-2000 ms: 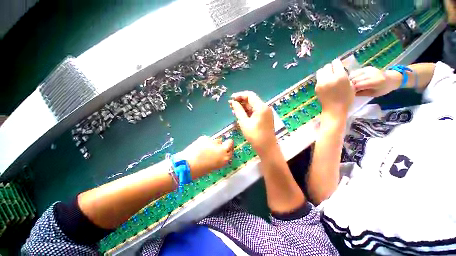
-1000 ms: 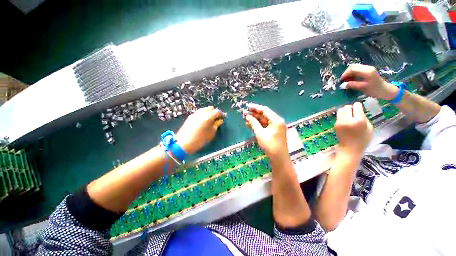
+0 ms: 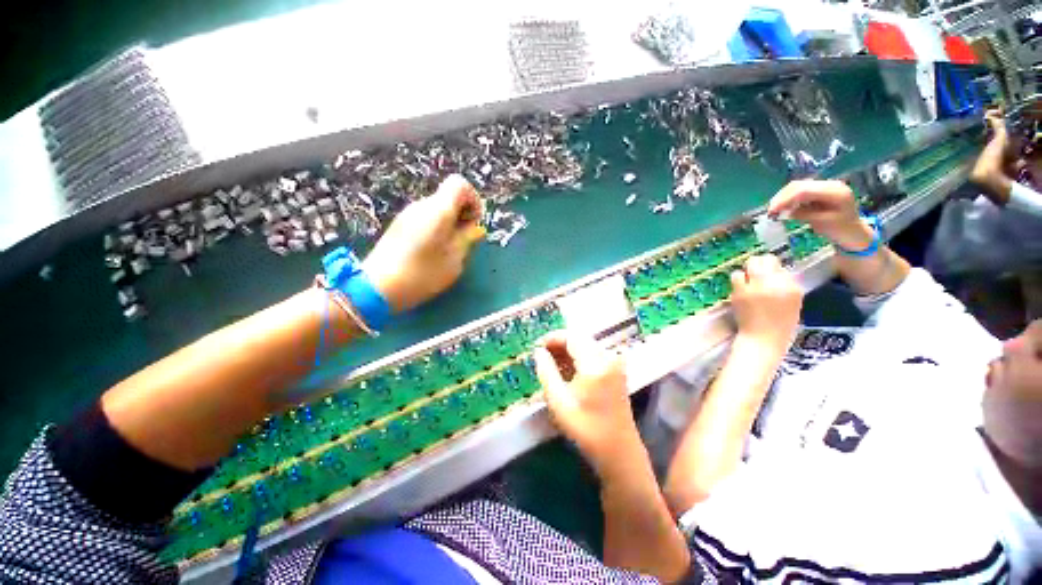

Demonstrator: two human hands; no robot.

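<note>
My left hand (image 3: 425,249), with a blue wrist strap (image 3: 358,290), is over the near edge of the heap of small leaded components (image 3: 514,154). Its fingers are curled; whether they hold a part cannot be told. My right hand (image 3: 585,389) is over the green PCB panel (image 3: 400,425) on the rail, its fingertips near the panel's right end; whether it holds a part is too small to tell. Rows of tiny blue parts stand on the panel. Boxier silver metal-can components (image 3: 299,215) lie at the heap's left end.
A white plate (image 3: 596,306) lies between two panels. A neighbouring person in a white top (image 3: 868,457) has both hands over the right panel (image 3: 697,278). Grey ridged grids (image 3: 114,128) lie on the white ledge (image 3: 343,80). Blue and red boxes (image 3: 763,34) stand far right.
My left hand has moved onto the heap's edge. My right hand has come down from beside the heap to the panel. The neighbour's far hand has moved from the loose parts to the boards.
</note>
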